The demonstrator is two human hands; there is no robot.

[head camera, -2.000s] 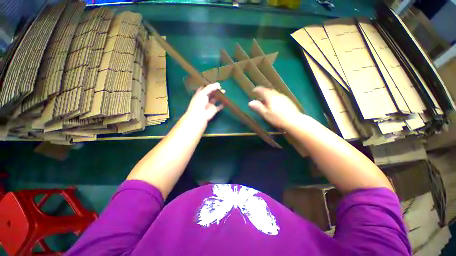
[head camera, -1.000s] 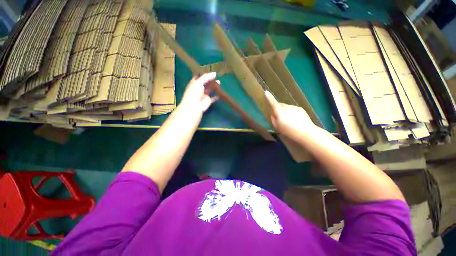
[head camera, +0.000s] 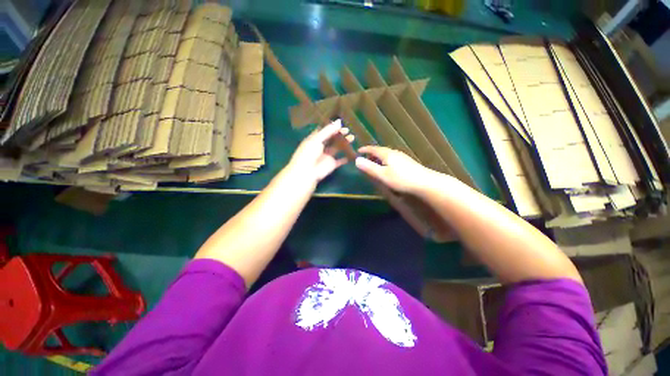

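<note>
A partly built cardboard partition (head camera: 382, 117) stands on edge on the green bench, with several long divider strips slanting across one short cross strip (head camera: 417, 87). My left hand (head camera: 325, 150) has its fingers curled around the leftmost long strip (head camera: 283, 73), near the cross strip's left end. My right hand (head camera: 397, 172) is just right of it, with thumb and fingertips closed at the same slanting strip. My right hand and forearm cover the near parts of the strips; their lower ends show below the wrist, past the bench edge.
Shingled stacks of slotted short strips (head camera: 173, 110) lie on the left. A fanned pile of long strips (head camera: 540, 110) lies on the right. A red stool (head camera: 33, 301) stands on the floor at left. An open carton (head camera: 459, 297) is below the bench at right.
The long strip that my right hand held raised now stands among the others across the cross strip. My right hand has moved left, close to my left hand, which has shifted slightly right and nearer.
</note>
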